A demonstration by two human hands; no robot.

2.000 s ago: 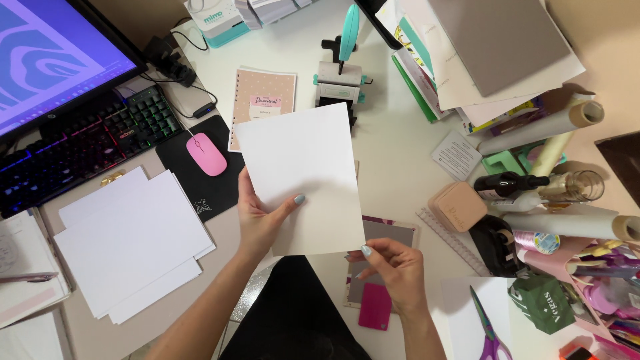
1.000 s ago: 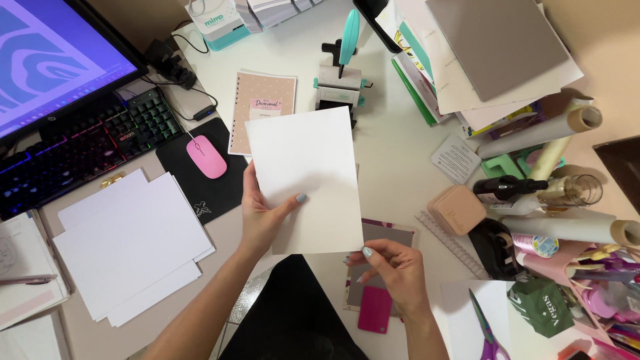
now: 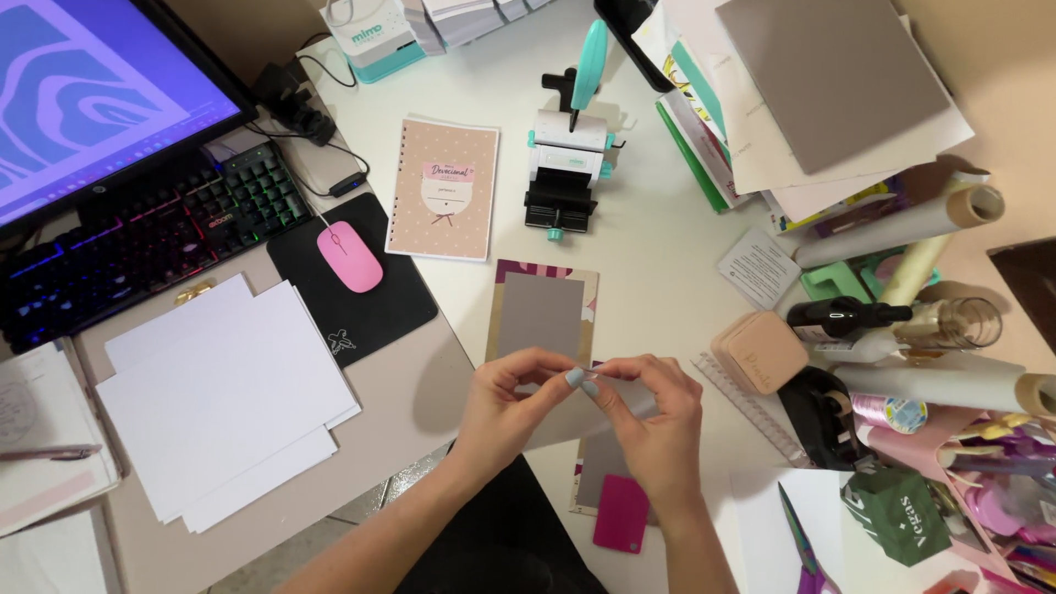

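Observation:
My left hand and my right hand meet at their fingertips, pinching the edge of a thin, pale sheet. It looks partly see-through; its exact material is unclear. Beyond my hands lies a grey board on patterned cover paper. A second grey board on patterned paper is partly hidden by my right hand, with a magenta plastic card overlapping it. The spiral-punched devotional notebook cover lies farther back, beside a white and teal punch with a lever.
Stacked white paper, a pink mouse and a keyboard are at left. Scissors, a beige case, a dark bottle and paper rolls stand or lie at right. Grey board tops the back-right pile.
The white sheet no longer shows upright and broad between my hands. My hands have come together, fingertips meeting, and the boards on patterned paper now show more.

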